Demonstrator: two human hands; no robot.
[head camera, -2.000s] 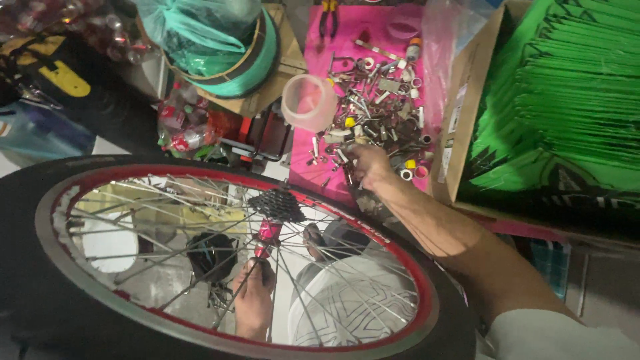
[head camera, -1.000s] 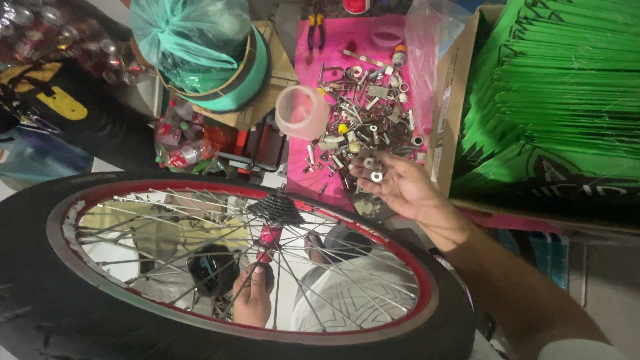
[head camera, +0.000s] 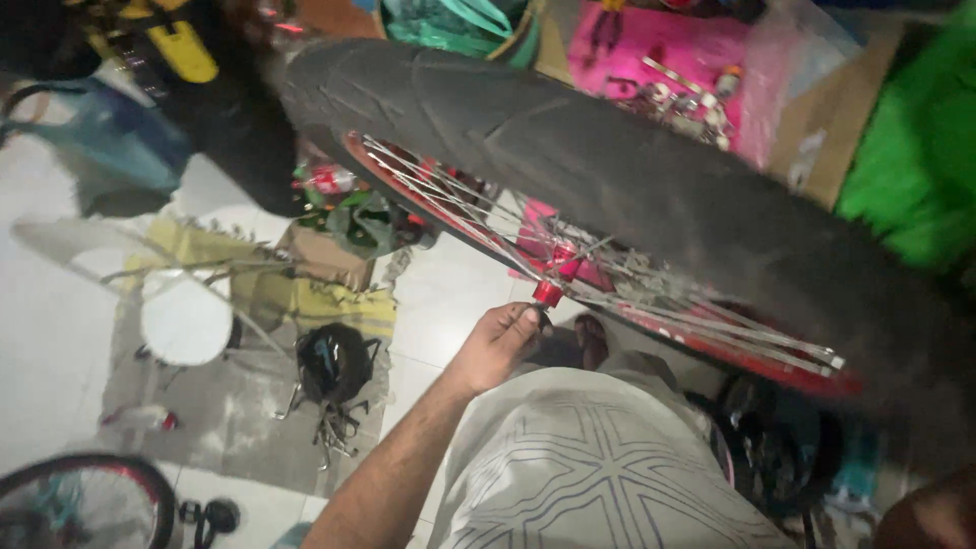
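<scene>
A bicycle wheel with a wide black tire (head camera: 610, 160) is held up on a tilt, its red rim and silver spokes seen from the side. My left hand (head camera: 507, 339) grips a dark axle end (head camera: 540, 311) at the near side of the red hub (head camera: 549, 291). At the lower right edge, a blurred patch of skin (head camera: 926, 515) shows, perhaps part of my right arm; the right hand itself cannot be made out. The cassette is hidden behind the tire.
Beyond the wheel, small metal parts (head camera: 686, 107) and pliers (head camera: 608, 27) lie on pink plastic (head camera: 648, 38), beside a cardboard box (head camera: 835, 122) and green material (head camera: 915, 145). A black helmet-like item (head camera: 334, 362), a white stool-like disc (head camera: 187, 316) and another wheel (head camera: 156, 488) are at left.
The wheel has tipped up, so its tire tread now covers much of the view. My right hand has left the small parts, where it held a small ring. The view has shifted.
</scene>
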